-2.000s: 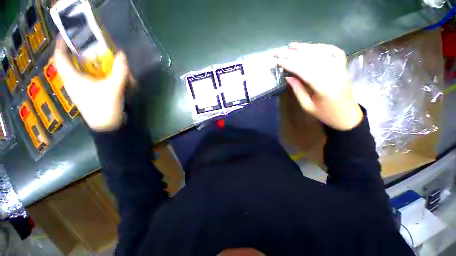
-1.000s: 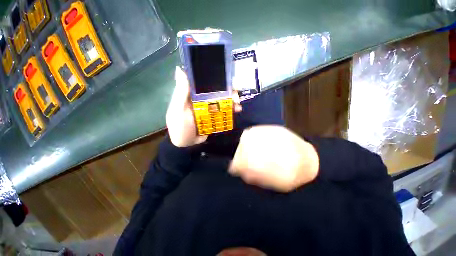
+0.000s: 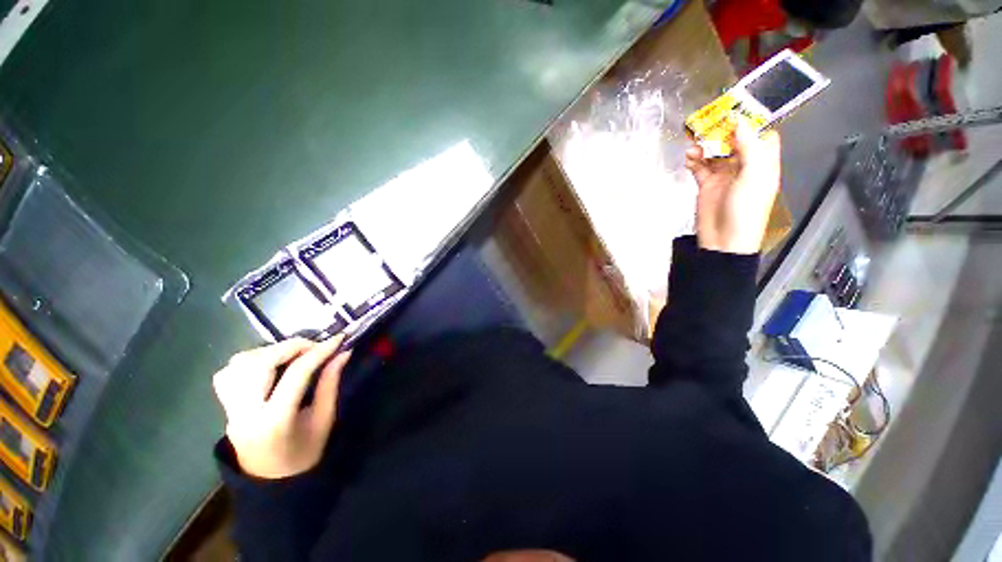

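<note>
The keypad phone [image 3: 782,86] is held up at the right, over the carton's far side, its dark screen and grey surround showing. My right hand [image 3: 738,181] grips it by the yellow key end. The lens carrier sheet [image 3: 423,209] lies at the bench edge with two black-bordered screen lenses [image 3: 349,267] on its left part; the rest looks bare. My left hand [image 3: 280,401] has its fingertips together at the sheet's lower left corner, by the left lens. Whether the fingertips pinch the sheet or a lens cannot be told.
A clear blister tray [image 3: 82,247] with orange phones [image 3: 31,368] lies at the far left. A brown carton [image 3: 577,236] with crumpled clear film [image 3: 648,143] stands beyond the bench edge. A blue box [image 3: 800,327] and cables are at the lower right.
The phone has passed from my left hand to my right and moved far right. My left hand has gone down to the lens sheet. The view has turned, so the tray sits further left.
</note>
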